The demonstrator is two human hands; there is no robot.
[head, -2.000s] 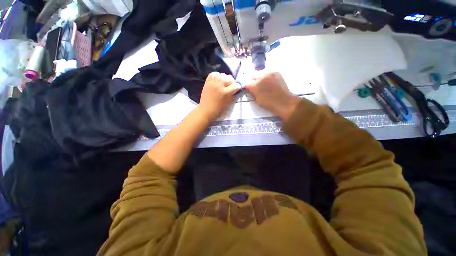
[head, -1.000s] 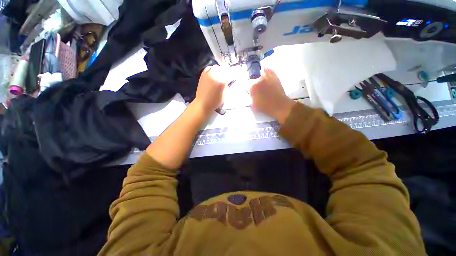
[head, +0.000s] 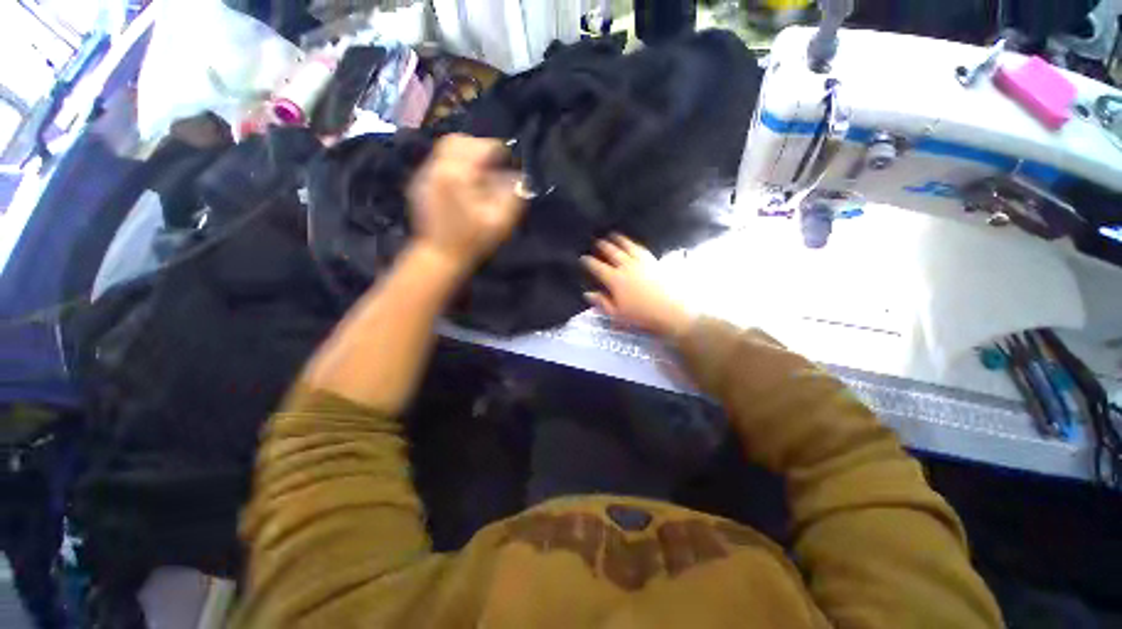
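A black garment (head: 615,135) lies bunched on the white table, left of the sewing machine's needle area. My left hand (head: 465,197) is blurred, raised over the garment with its fingers closed on the black cloth. My right hand (head: 634,285) rests at the garment's right edge with its fingers spread, palm down, holding nothing. The presser foot and needle area (head: 781,203) is to the right of the cloth, and the cloth's edge reaches close to it.
A black garment pile (head: 222,332) hangs at left. A white sheet (head: 997,289) lies on the table right of the needle, beside small tools (head: 1040,381) and shears (head: 1101,412). A pink block (head: 1036,90) is on the machine. A plastic bag (head: 209,62) and thread cone (head: 302,92) are upper left.
The view has turned left. Both hands have left the needle area; my left hand has moved left with the cloth, and my right hand has opened. The garment is now bunched in a heap.
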